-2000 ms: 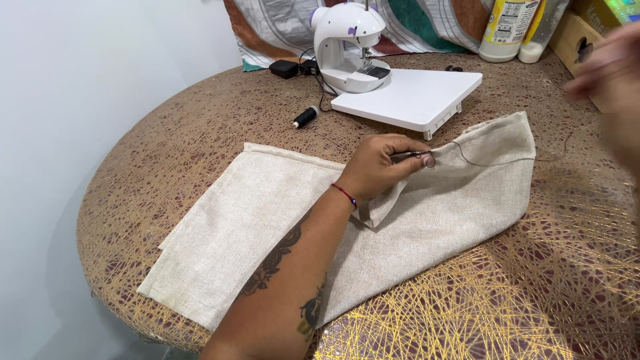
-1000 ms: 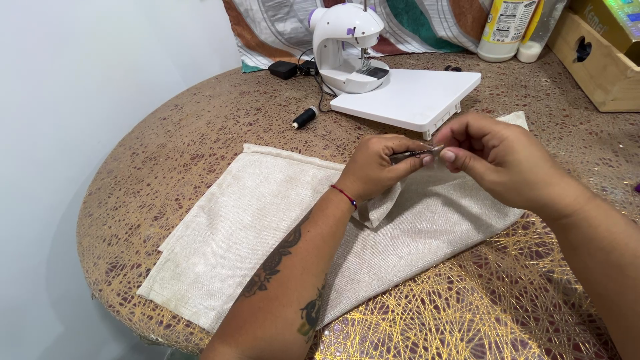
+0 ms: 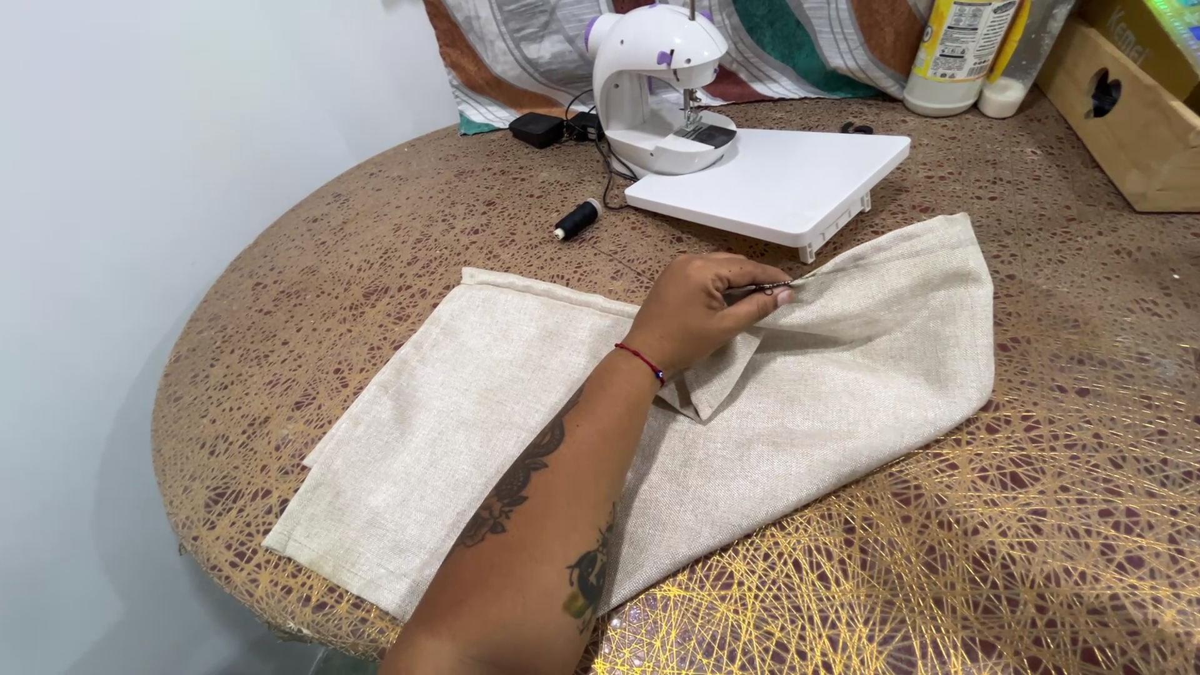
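My left hand (image 3: 708,305) pinches the upper edge of a beige woven cloth (image 3: 862,375) between thumb and forefinger. Dark stitching or thread (image 3: 774,286) shows at the fingertips; whether a needle is there too, I cannot tell. The cloth lies folded across the table, with a small corner flap hanging below my wrist. My right hand is out of view. A spool of black thread (image 3: 577,219) rests on its side beyond the cloth, near a white mini sewing machine (image 3: 647,89) with a white extension table (image 3: 769,183).
A black power adapter (image 3: 537,130) with cords lies left of the machine. Plastic bottles (image 3: 956,56) and a wooden crate (image 3: 1120,122) stand at the back right. A striped cloth (image 3: 797,47) hangs behind. The round patterned table (image 3: 281,300) curves along the left, beside a wall.
My right hand, raised at the right two seconds ago, came to my left fingertips one second ago and has now left the view. My left hand stays at the cloth's edge.
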